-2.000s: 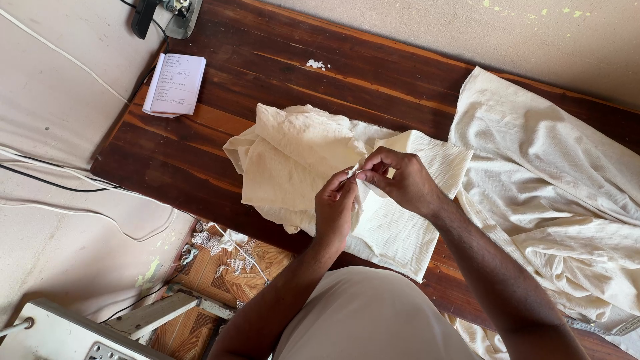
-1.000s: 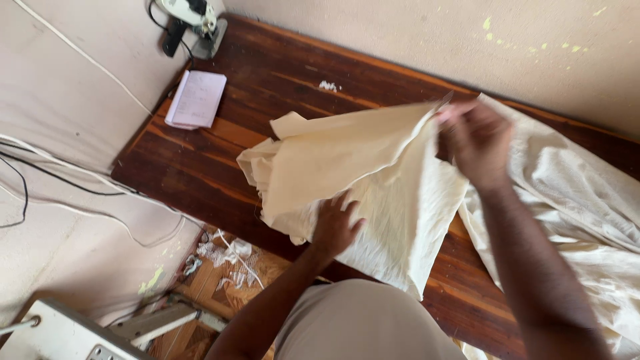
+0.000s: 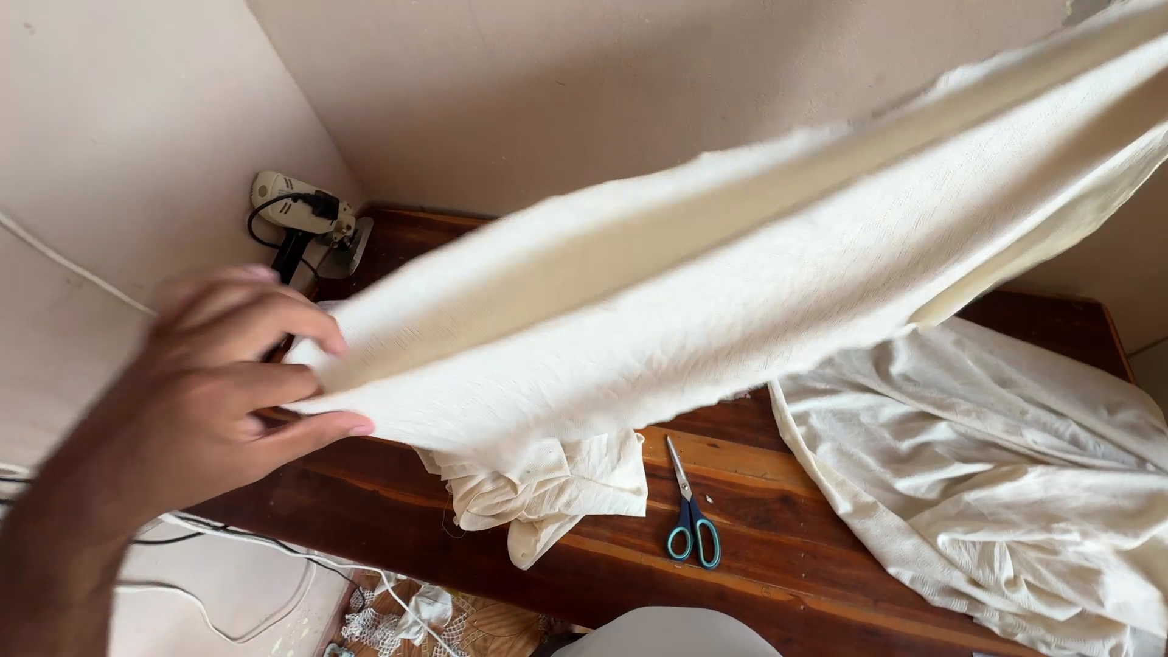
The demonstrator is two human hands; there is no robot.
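Observation:
A long piece of cream fabric (image 3: pixel 657 274) is stretched in the air above the table, rising from the left to the upper right edge of the view. My left hand (image 3: pixel 246 374) pinches its left end between thumb and fingers. Past the right side of the view the fabric runs out of sight, and my right hand cannot be seen. Below it, a crumpled cream cloth (image 3: pixel 547 484) lies on the wooden table (image 3: pixel 776 511). Scissors with blue and teal handles (image 3: pixel 691 511) rest closed on the wood, right of that cloth.
A large rumpled cream cloth (image 3: pixel 995 493) covers the table's right part. An electric cloth cutter (image 3: pixel 306 219) stands at the back left corner by the wall. White cables (image 3: pixel 219 630) hang at the lower left, and fabric scraps (image 3: pixel 424 611) lie on the floor.
The fabric has been lifted off the table and stretched out. My left hand has gone from pressing on it to gripping its end. The right hand has left the view, which has shifted.

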